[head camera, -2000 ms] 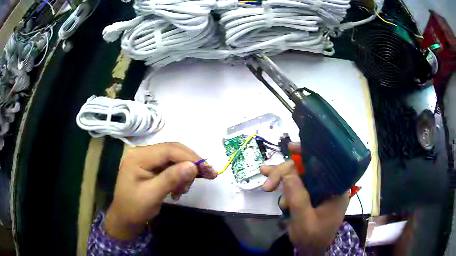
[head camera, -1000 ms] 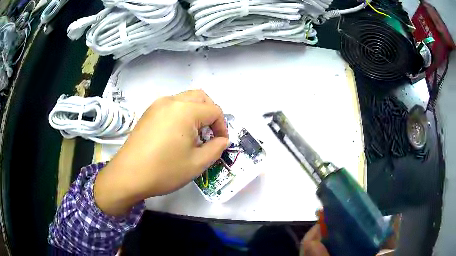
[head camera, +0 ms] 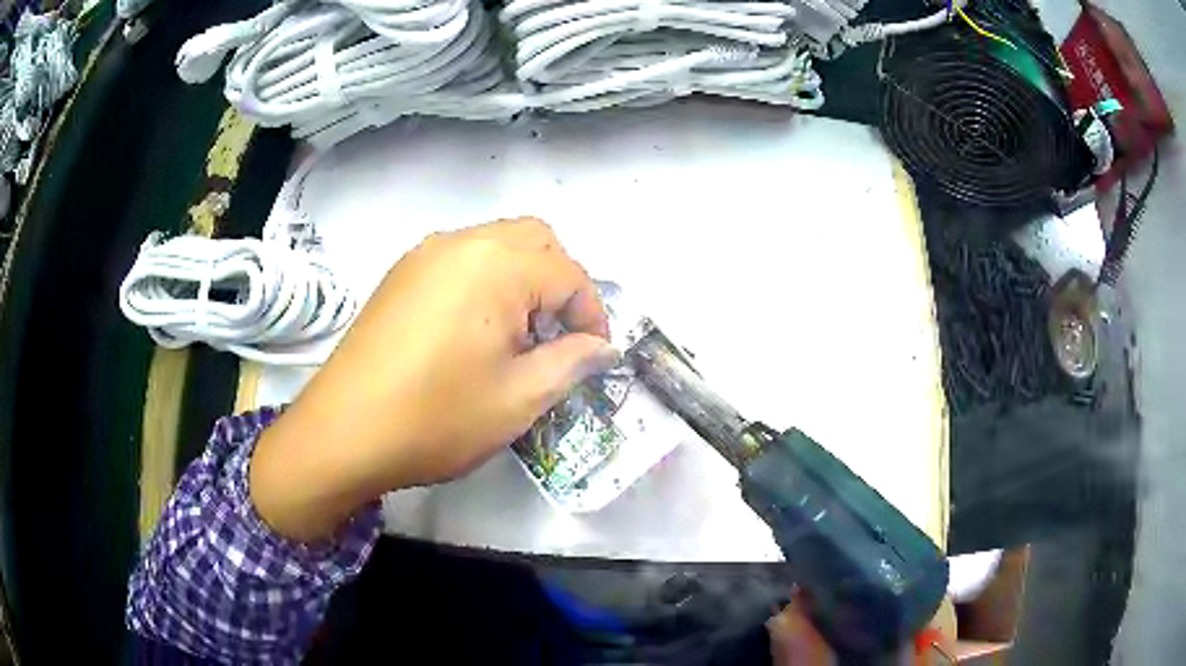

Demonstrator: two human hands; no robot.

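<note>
A white housing (head camera: pixel 617 492) with a green circuit board (head camera: pixel 572 455) lies on the white board. My left hand (head camera: pixel 449 371) is over its upper left part, thumb and fingertips pinched together; what they hold is hidden, though a pale bit shows between them. My right hand (head camera: pixel 809 638), mostly cut off by the lower edge, is around the handle of the dark green soldering gun (head camera: pixel 845 533). The gun's metal front points up and left, its tip at the housing beside my left fingertips. Whether the tip touches is unclear. A coiled white power cord (head camera: pixel 228 297) lies at the left.
Large white cord bundles (head camera: pixel 650 52) lie along the back of the white board (head camera: pixel 767 195). A black round fan (head camera: pixel 975 130) and a red box (head camera: pixel 1116 78) are at the upper right. A heap of small black tubes (head camera: pixel 995 325) and a round metallic dish (head camera: pixel 1074 328) are at the right.
My left hand has moved from the yellow wire to over the housing, which is now turned. The gun swung down and right, then its tip moved left to the housing.
</note>
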